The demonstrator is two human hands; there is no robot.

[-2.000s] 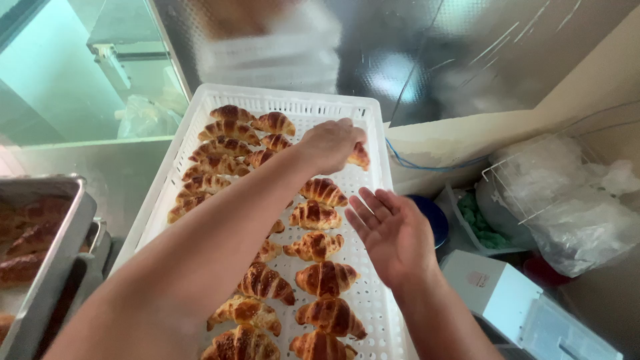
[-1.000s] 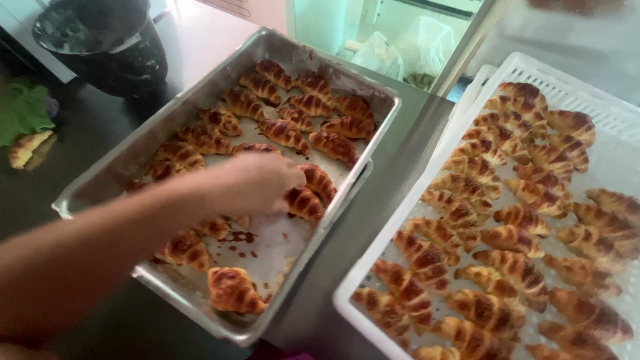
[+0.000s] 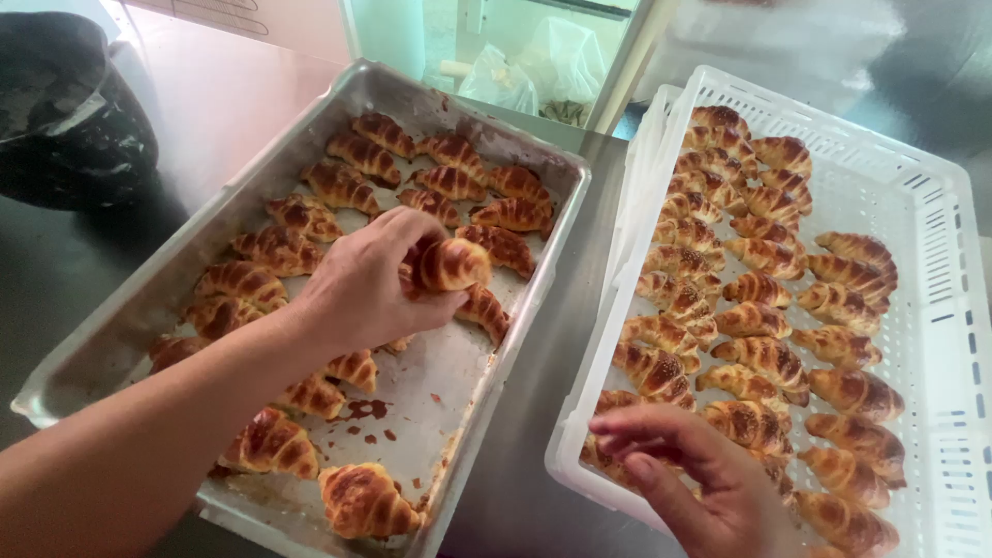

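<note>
My left hand (image 3: 387, 283) holds a golden-brown croissant (image 3: 453, 265) above a deep metal baking tray (image 3: 504, 372). More croissants lie in that tray, some touching one another, with dark flakes and stains on its bottom. At the lower right, my right hand (image 3: 690, 473) is held over the near left part of a white perforated plastic crate (image 3: 922, 232), fingers apart and apparently holding nothing. Croissants in rough rows (image 3: 763, 360) fill much of the crate, a few topped with seeds. My right hand hides some of them.
A black bucket (image 3: 74, 116) with whitish smears stands at the upper left on the metal worktop (image 3: 256, 85). Another white crate's edge (image 3: 647, 139) shows beneath the filled one. Clear plastic bags (image 3: 535, 70) lie beyond the worktop, behind the tray.
The left hand was among the croissants in the metal tray a second ago; now it is raised with one. The right hand has come into view over the crate.
</note>
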